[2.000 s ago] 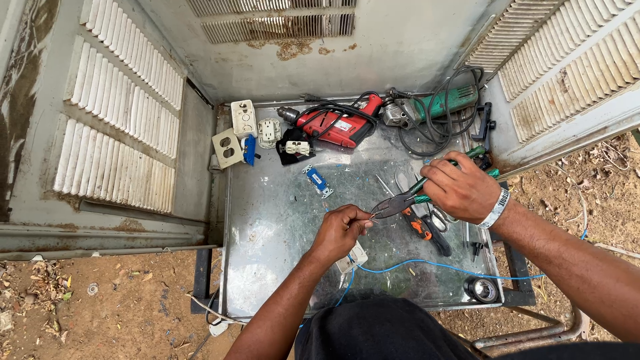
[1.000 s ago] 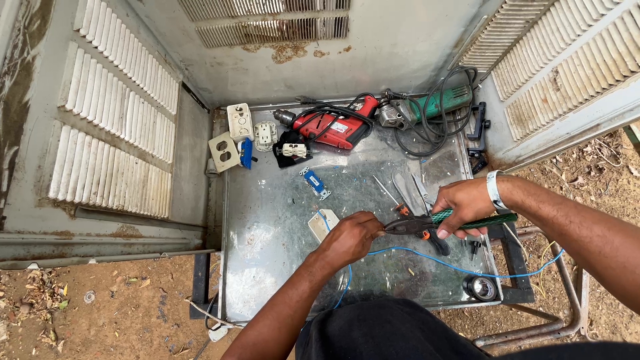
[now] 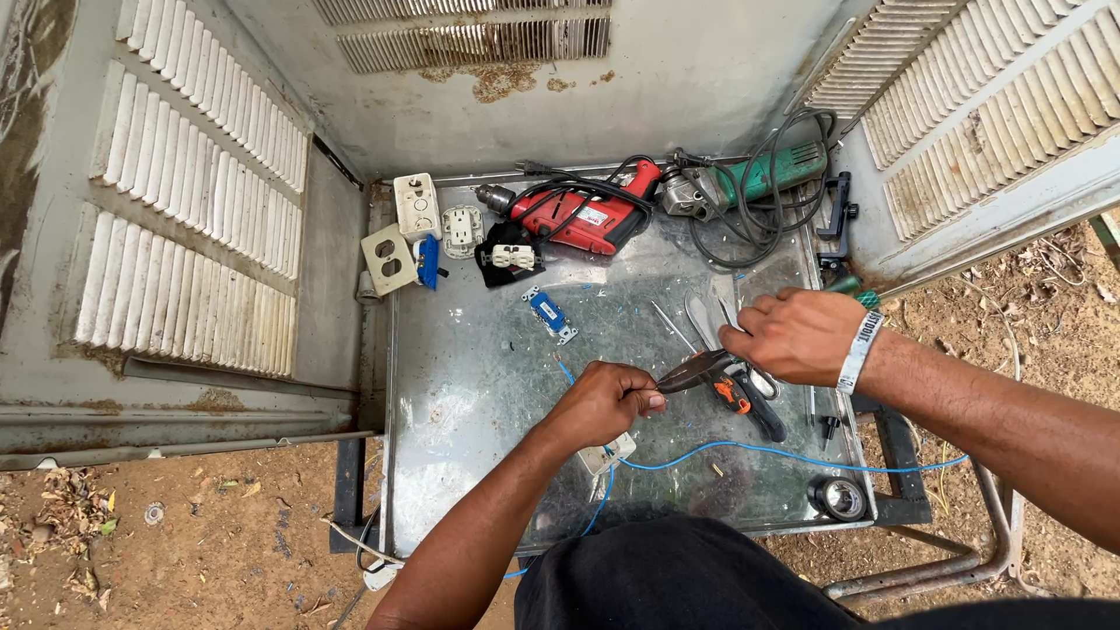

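My right hand (image 3: 787, 337) grips pliers (image 3: 696, 371), whose jaws point left and meet the fingertips of my left hand (image 3: 604, 404). Pinched in my left hand is something thin, probably a wire end, mostly hidden by the fingers. Blue wire (image 3: 752, 445) runs over the metal surface beside a white electrical box (image 3: 605, 455), which my left hand partly covers. Under the pliers lie an orange-and-black handled tool (image 3: 733, 394) and slim metal tools. A blue switch or outlet device (image 3: 549, 313) rests above my left hand.
Along the back lie a red corded drill (image 3: 582, 214) and a green angle grinder (image 3: 770, 175). Outlets (image 3: 461, 231), a cover plate (image 3: 388, 261) and a white box (image 3: 417, 206) sit at the back left. A tape roll (image 3: 840, 499) is at the front right corner. Louvered metal panels (image 3: 197, 219) flank the surface.
The pliers have swung from pointing nearly sideways to a slant, with my right hand higher and its wrist raised. Two seconds ago the jaws were also at my left fingertips.
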